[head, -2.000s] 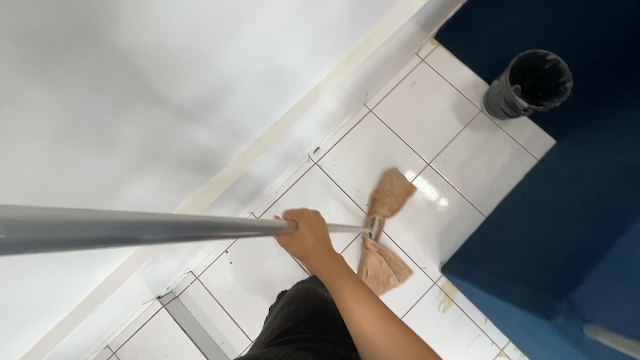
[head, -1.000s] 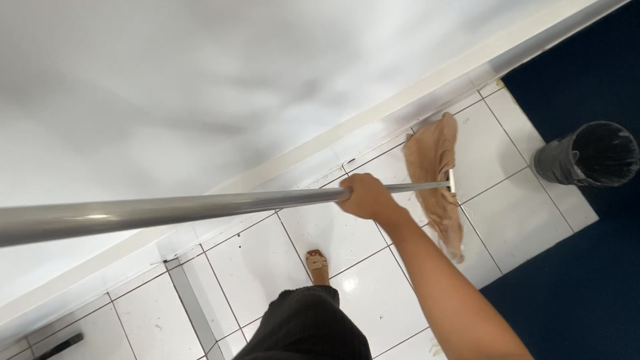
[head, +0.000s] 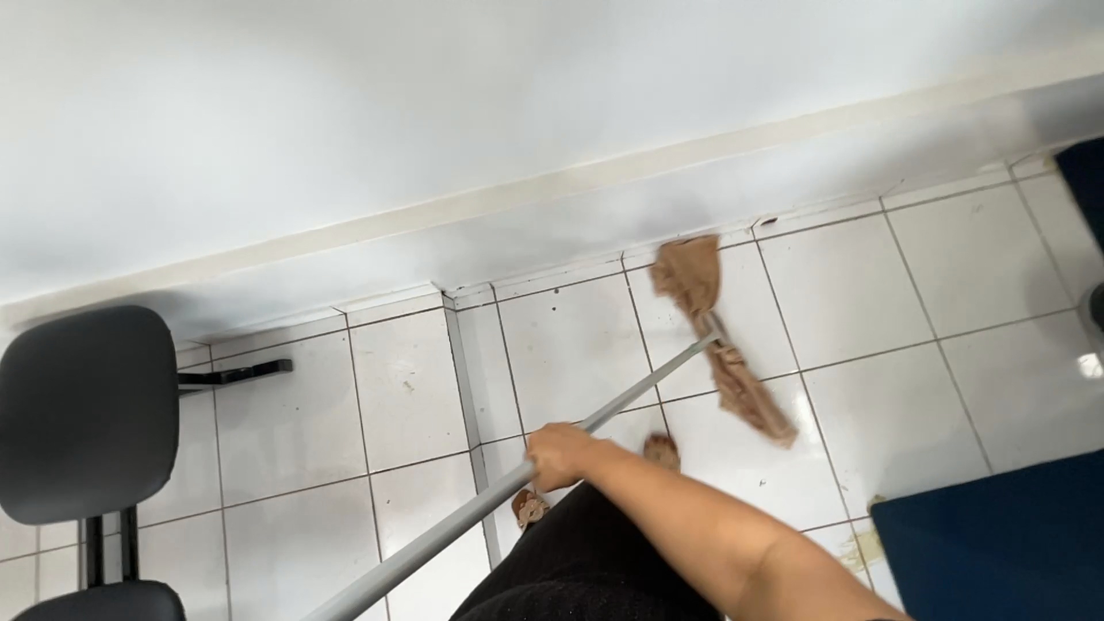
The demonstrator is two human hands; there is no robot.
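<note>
My right hand (head: 559, 457) is closed around a grey metal pole (head: 431, 539), which runs from the lower left up to the floor. A brown cloth (head: 692, 274) is draped over the head at the pole's far end and lies on the white floor tiles (head: 862, 293), its upper end close to the base of the wall. My left hand is out of view. Below the pole, my feet in sandals (head: 662, 450) show beside my dark clothing.
A white wall (head: 517, 95) with a ledge runs along the floor. At left stands a black chair (head: 86, 414) with a metal leg. A grey strip (head: 467, 379) crosses the tiles. A dark blue panel (head: 1000, 535) fills the lower right; part of a dark bin (head: 1097, 306) shows at the right edge.
The view has swung left, bringing the chair in. The cloth has moved away from the bin, leftward along the wall. My right hand has kept its hold on the pole.
</note>
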